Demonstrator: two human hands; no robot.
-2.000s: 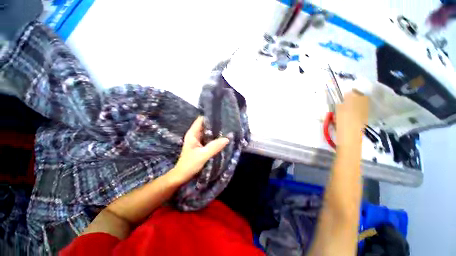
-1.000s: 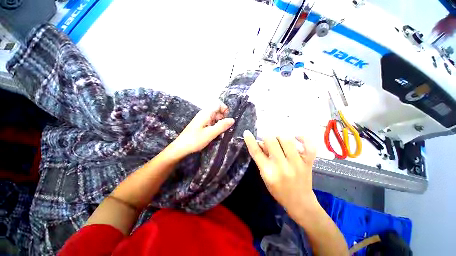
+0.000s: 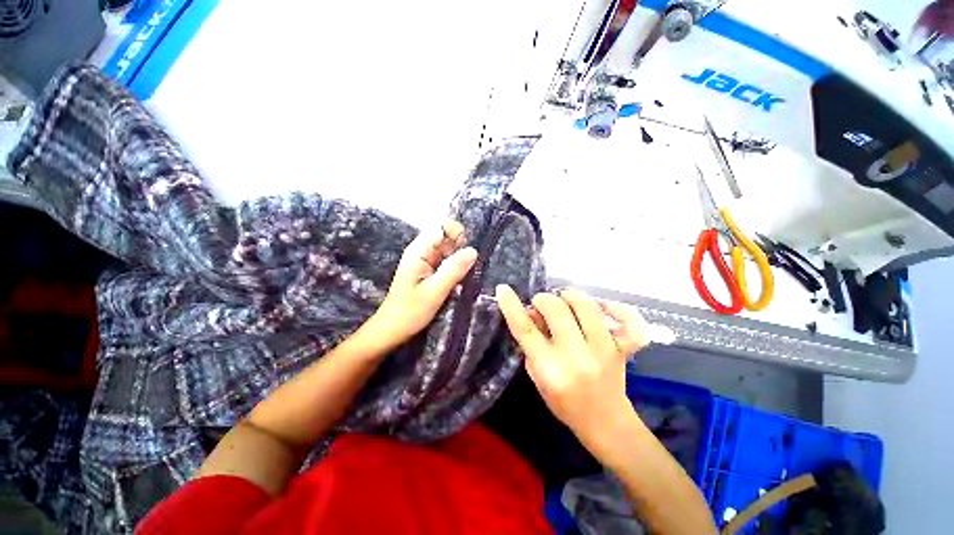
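The fuzzy grey, black and white plaid garment [image 3: 314,246] lies across the table edge and the red-clothed lap. A long dark zipper strip [image 3: 462,313] runs along its folded edge. My left hand [image 3: 427,282] pinches the plaid cloth just left of the strip. My right hand [image 3: 570,350] is right of the strip, fingers curled around a slim whitish thing. A thin pale tip shows by the index finger at the cloth, and a blurred white end sticks out past the knuckles. What it is cannot be told.
The white sewing machine head [image 3: 774,89] is at upper right, its needle area [image 3: 598,105] beyond the garment. Scissors with red and yellow handles [image 3: 732,266], slim tweezers [image 3: 722,157] and dark tools [image 3: 795,266] lie at right. A blue crate [image 3: 774,449] stands below the table.
My right hand came back from the scissors area to the garment beside the zipper strip, now with the whitish thing. My left hand moved up to the strip. The scissors stay on the table.
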